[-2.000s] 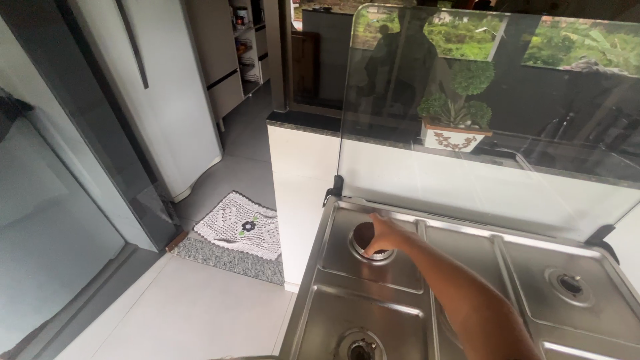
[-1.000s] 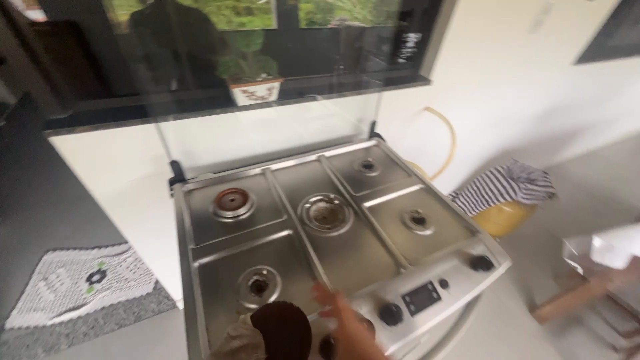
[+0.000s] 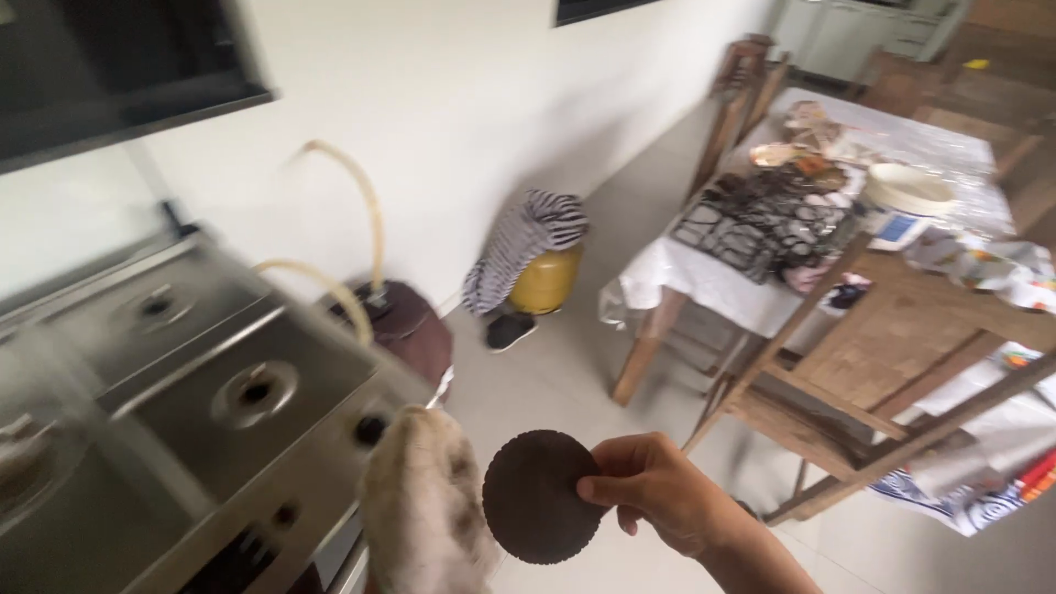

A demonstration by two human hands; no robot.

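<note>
My right hand (image 3: 660, 495) pinches the edge of a dark round burner cap (image 3: 540, 497) with a notched rim, between thumb and fingers. Just left of the cap is a stained whitish cloth (image 3: 425, 503), bunched and held upright. My left hand is almost wholly hidden behind or under this cloth; only a sliver of skin seems to show at the bottom edge. The stainless steel gas stove (image 3: 322, 462) lies to the left, its burners uncapped. One bare burner (image 3: 256, 393) is near the cloth, another (image 3: 157, 305) farther back.
Beyond the stove stand a covered gas cylinder (image 3: 412, 338) with a yellowish hose (image 3: 363, 190) and a yellow container (image 3: 546, 279) under a striped cloth. At right, a wooden chair (image 3: 891, 346) stands by a table with a white cover (image 3: 701, 276), bearing a white bucket (image 3: 907, 198).
My right hand was at the back-left burner two seconds ago; now it holds the cap out beyond the stove's front, beside the cloth. The view has swung far to the right.
</note>
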